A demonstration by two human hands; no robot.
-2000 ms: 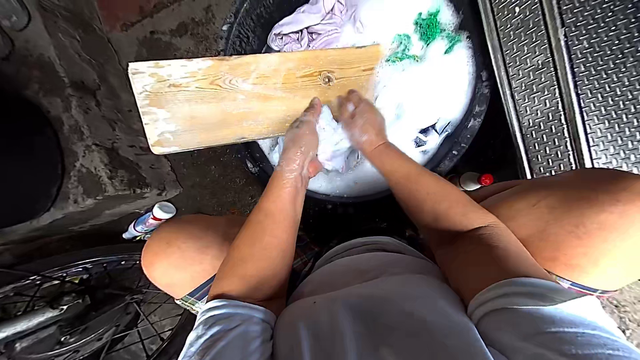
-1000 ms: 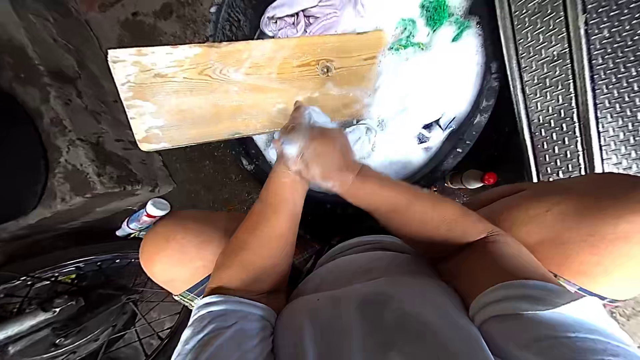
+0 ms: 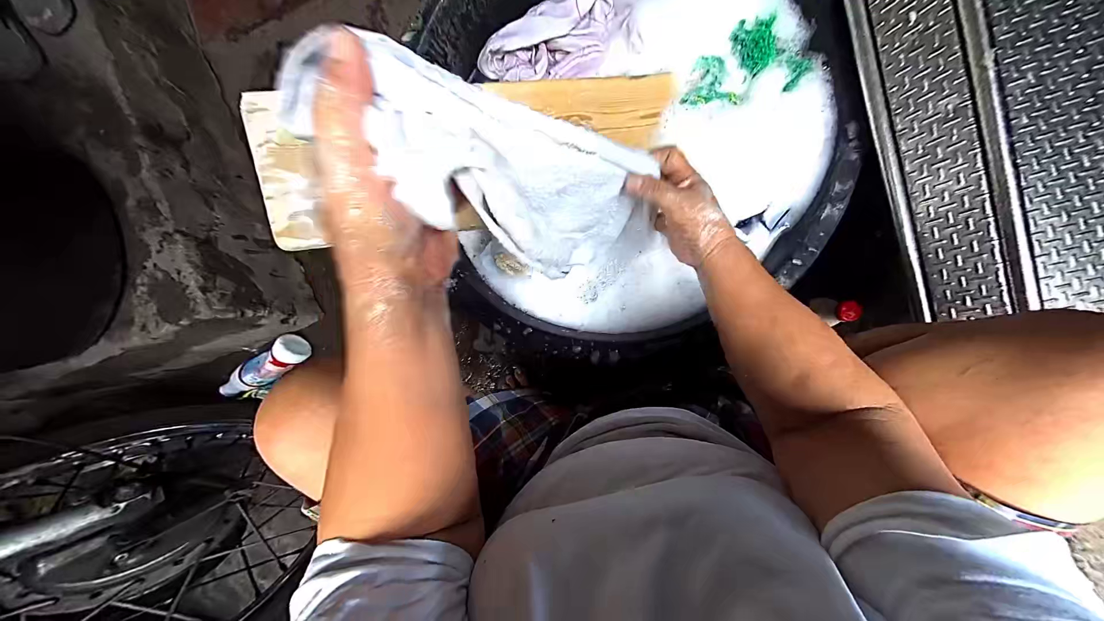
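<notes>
A wet white cloth (image 3: pixel 552 181) is stretched between my two hands above a black tub (image 3: pixel 815 233) of suds. My left hand (image 3: pixel 362 172), raised over the left part of a wooden board (image 3: pixel 293 190), has the cloth draped against its palm and fingers; whether it grips the cloth is unclear. At the right, my right hand (image 3: pixel 686 203) pinches the cloth's edge between thumb and fingers. The board rests across the tub, mostly behind the cloth. Beyond it lie a pale lilac cloth (image 3: pixel 552 43) and green mesh (image 3: pixel 755 47) in the foam (image 3: pixel 750 138).
A bottle with a white cap (image 3: pixel 267 366) is beside my left knee, near a spoked wheel (image 3: pixel 172 517). A red-capped bottle (image 3: pixel 841 310) lies by the tub's lower right. Diamond-plate metal (image 3: pixel 949 155) borders the right side, a rough concrete edge (image 3: pixel 190 250) the left.
My hands, close together over the board's lower edge a second ago, have moved apart. My left hand has risen to the left, and the bunched white cloth is now spread between them.
</notes>
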